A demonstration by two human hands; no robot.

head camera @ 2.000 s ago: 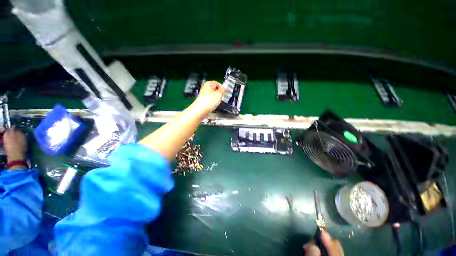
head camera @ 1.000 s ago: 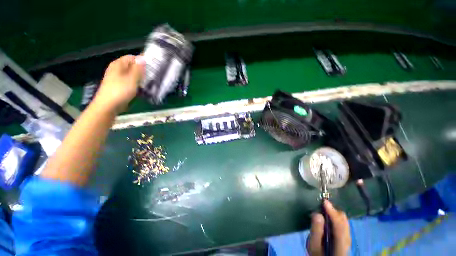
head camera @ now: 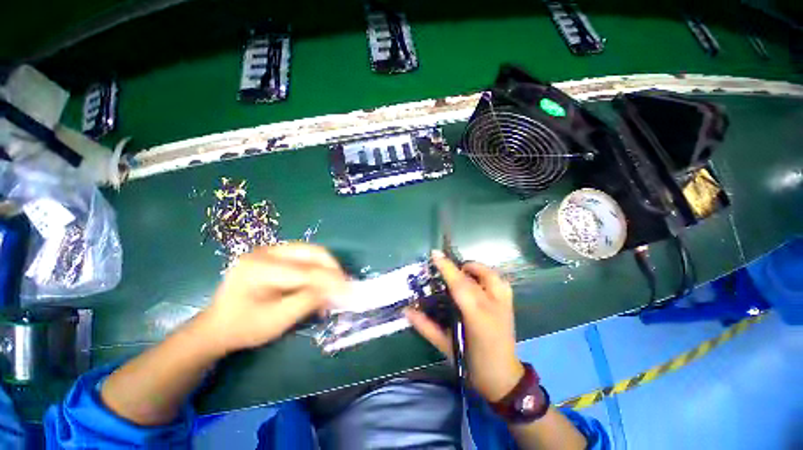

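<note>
A phone assembly with a silver-white area lies near the bench's front edge, between my hands. My left hand is blurred at its left end, fingers bunched; whether it grips it is unclear. My right hand is closed around the soldering iron, with its blurred tip pointing away from me. The fingers and thumb of this hand are also at the assembly's right end and hide part of it. A second phone assembly lies by the white rail. A pile of tiny components lies beyond my left hand.
The fume fan, waste cup and black iron stand are at right. Several phones lie on the green belt behind the white rail. A clear bag and a wire reel are at left.
My left hand has come back from the belt to the near bench, where a phone assembly now lies. My right hand has moved the iron from the waste cup leftwards to this assembly. The view has shifted.
</note>
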